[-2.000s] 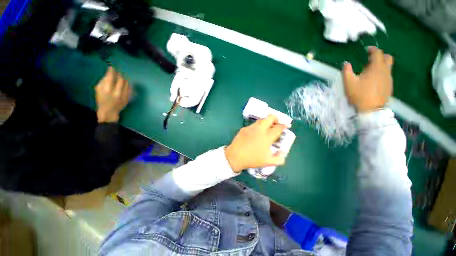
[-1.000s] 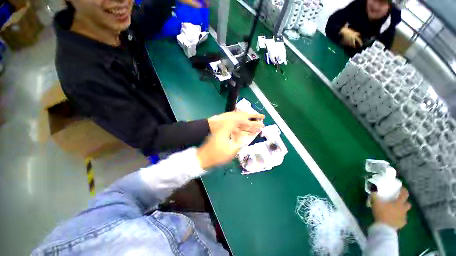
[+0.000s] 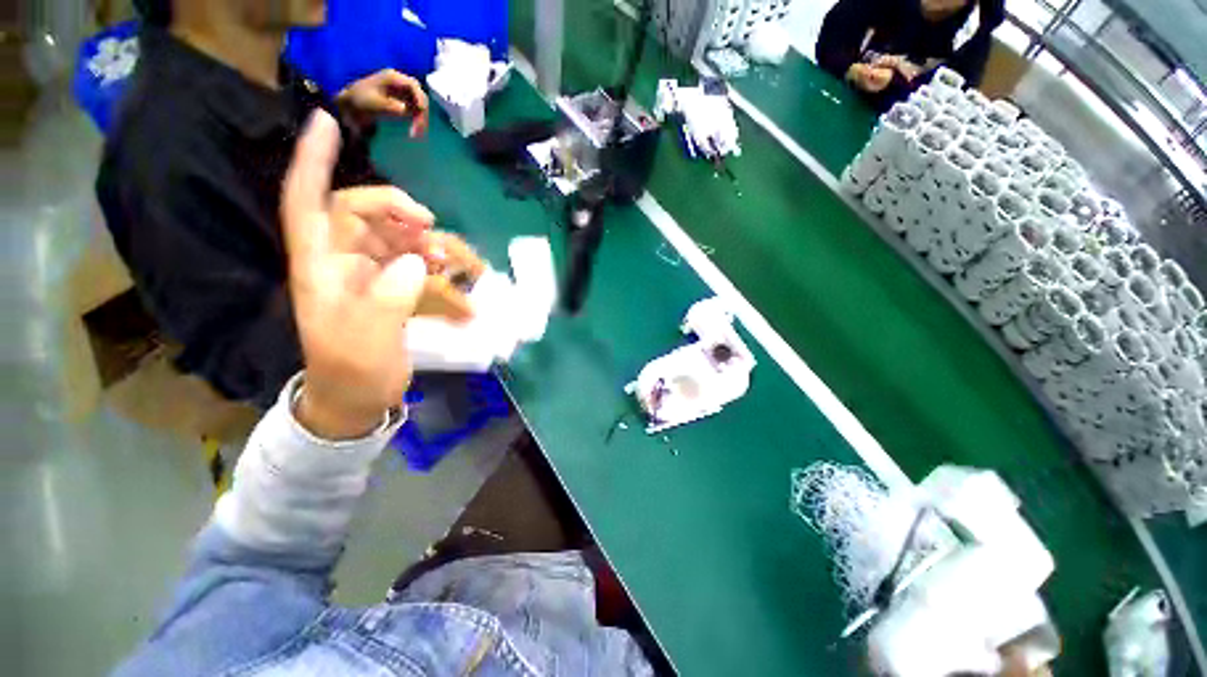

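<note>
My left hand [image 3: 347, 298] is raised at the left with one finger pointing up and the others partly bent. I see nothing held in it. Just beyond it, the neighbour's hand holds a white camera housing [image 3: 510, 311]. My right hand [image 3: 1027, 657] is at the bottom right, mostly hidden behind a large, blurred white camera housing [image 3: 973, 582] that it holds. The housing is over the heap of thin white sealing rings [image 3: 837, 518] and partly covers it. Another white housing [image 3: 702, 377] lies on the green bench with dark wires at its lower left.
A black fixture [image 3: 616, 152] with a long dark arm stands up the bench. Stacked white housings [image 3: 1046, 278] line the belt's far side. One white unit [image 3: 695, 119] lies on the green belt [image 3: 794, 278], another [image 3: 1141, 635] at lower right. A neighbour [image 3: 199, 185] sits left, another person across.
My left hand has moved left and up, away from the bench housing. My right hand has brought its white housing nearer, over the ring heap. The neighbour now holds a housing at the bench edge.
</note>
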